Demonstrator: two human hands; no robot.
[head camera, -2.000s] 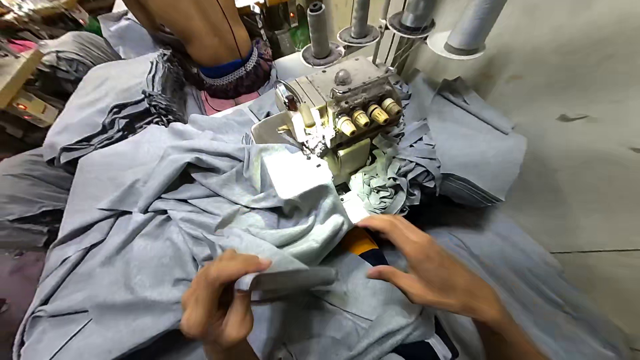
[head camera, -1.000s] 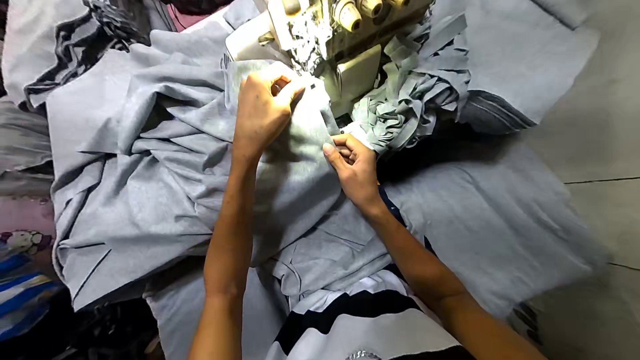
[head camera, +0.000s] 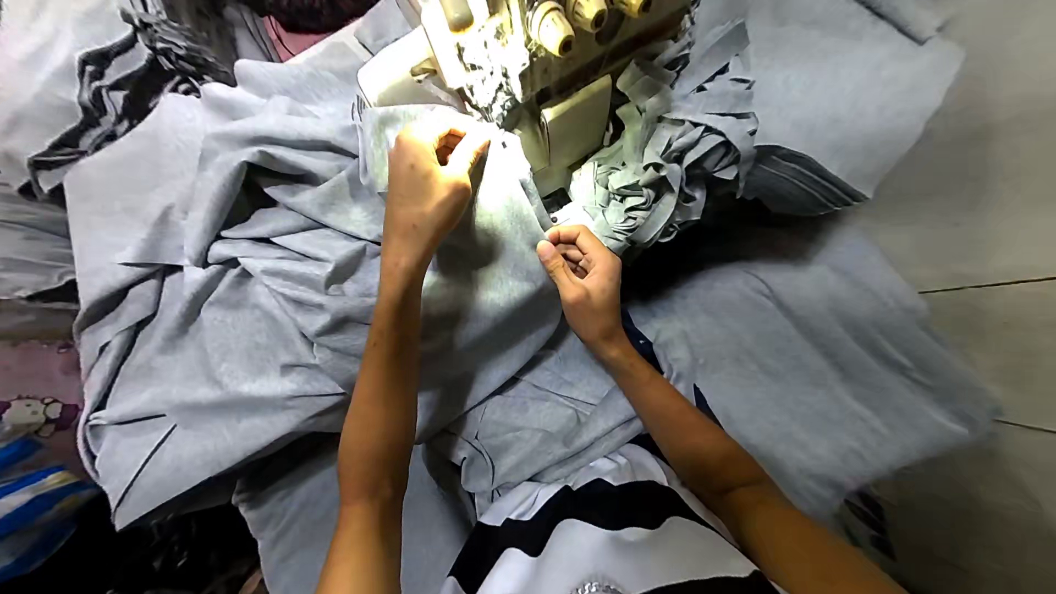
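Grey fabric (head camera: 503, 305) lies over the work surface and reaches up to the lit needle area of an overlock sewing machine (head camera: 569, 49). My left hand (head camera: 433, 177) is on the fabric just below the presser-foot area, thumb and forefinger pinching the cloth near its edge. Lower and to the right, my right hand (head camera: 586, 280) pinches the fabric's right edge between thumb and fingers. A bunch of grey fabric strips (head camera: 652, 173) sits beside the machine, just above my right hand. The needle itself is lost in glare.
Crumpled grey cloth (head camera: 264, 272) spreads on the left. Stacked grey pieces (head camera: 825, 91) lie at the upper right, and more cloth (head camera: 808, 355) is below them. Tiled floor (head camera: 982, 206) shows at the right. Blue and white striped cloth (head camera: 37, 495) is at the lower left.
Both hands have moved from the loose cloth nearer me up to the fabric at the machine, where they stay over the last second. The view has tilted down and closer.
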